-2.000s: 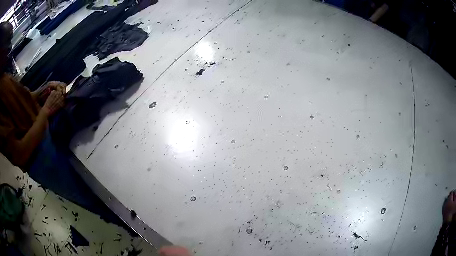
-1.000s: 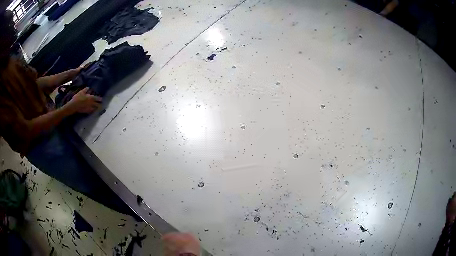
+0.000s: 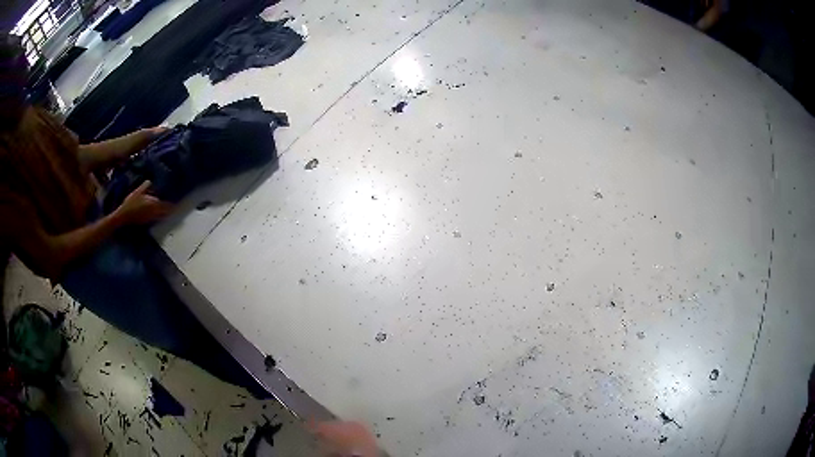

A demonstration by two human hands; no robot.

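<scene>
The large white cutting table fills most of the view, with dark seam lines, small round marks and scattered lint. My left hand is small, blurred and cut off by the bottom edge. It is at the grey table edge strip; its fingers cannot be made out. Only a dark sliver, probably my right sleeve, shows at the right rim; my right hand is out of the picture. A dark fabric bundle lies at the left of the table, between a coworker's hands.
The coworker in a brown top stands at the left table side. A long dark fabric stack and crumpled offcuts lie at the upper left. Dark scraps litter the floor. Another person's hand shows at the top right.
The coworker's hands have opened out along the fabric bundle, which reaches further right. My left hand shows slightly further right. My right hand has left the picture at the right rim.
</scene>
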